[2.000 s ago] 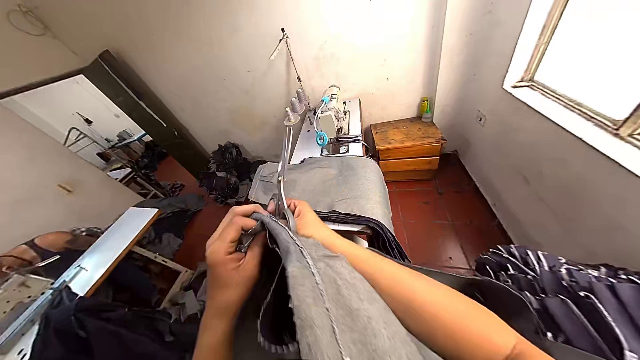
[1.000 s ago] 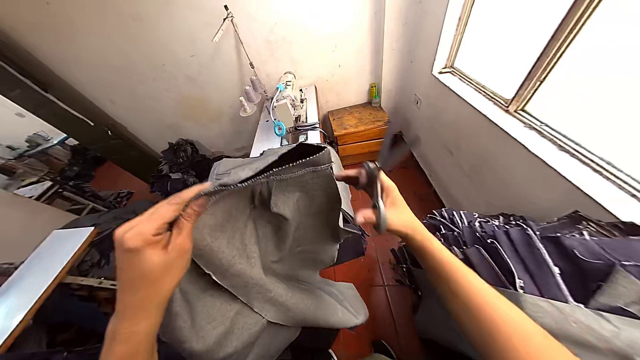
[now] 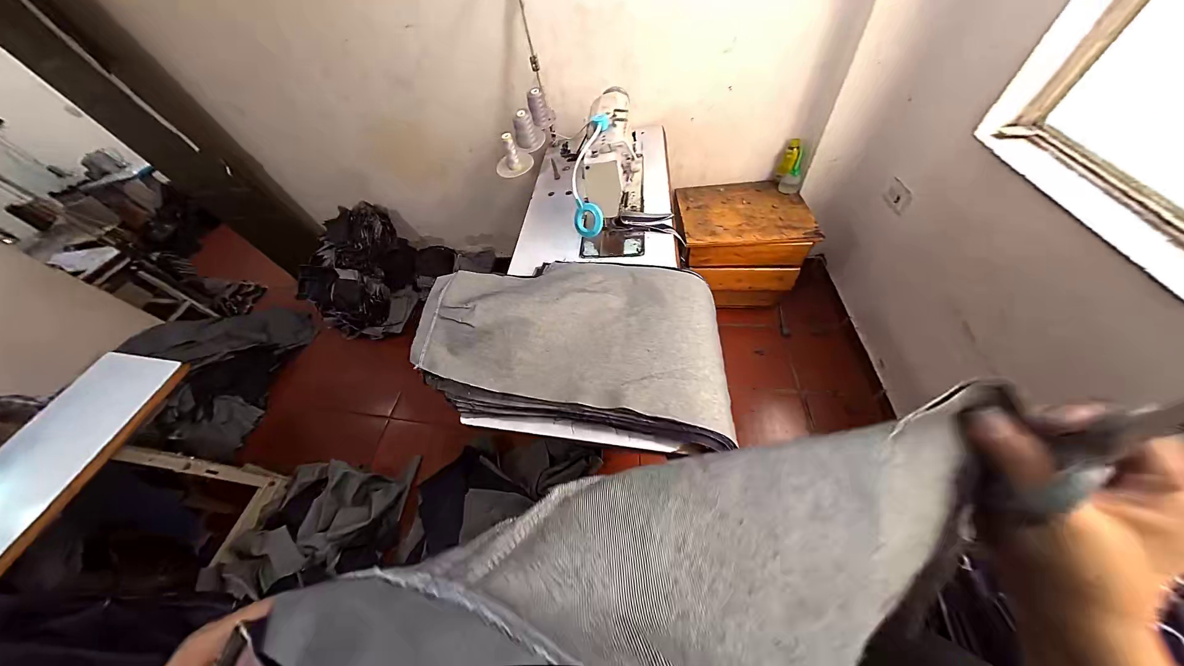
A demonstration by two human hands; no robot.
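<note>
A grey denim piece (image 3: pixel 703 546) with frayed, stitched seams stretches across the lower part of the view. My right hand (image 3: pixel 1064 518) grips its far right end, blurred by motion, and scissors (image 3: pixel 1087 476) appear to be in that same hand. At the bottom left edge, my left hand (image 3: pixel 217 638) closes on the other end of the cloth, only partly in view. Beyond the cloth, a stack of grey fabric pieces (image 3: pixel 573 342) lies on the sewing machine table.
An industrial sewing machine (image 3: pixel 610 176) stands behind the stack, with thread cones (image 3: pixel 527 129) at its left. A wooden drawer cabinet (image 3: pixel 749 227) is right of it. Dark fabric heaps (image 3: pixel 361 268) lie on the floor; a white-topped table (image 3: pixel 79 444) stands left.
The cloth, earlier held up in front of me, now stretches low across the view. My right hand has moved outward to the right with it, and my left hand sits lower, at the bottom edge.
</note>
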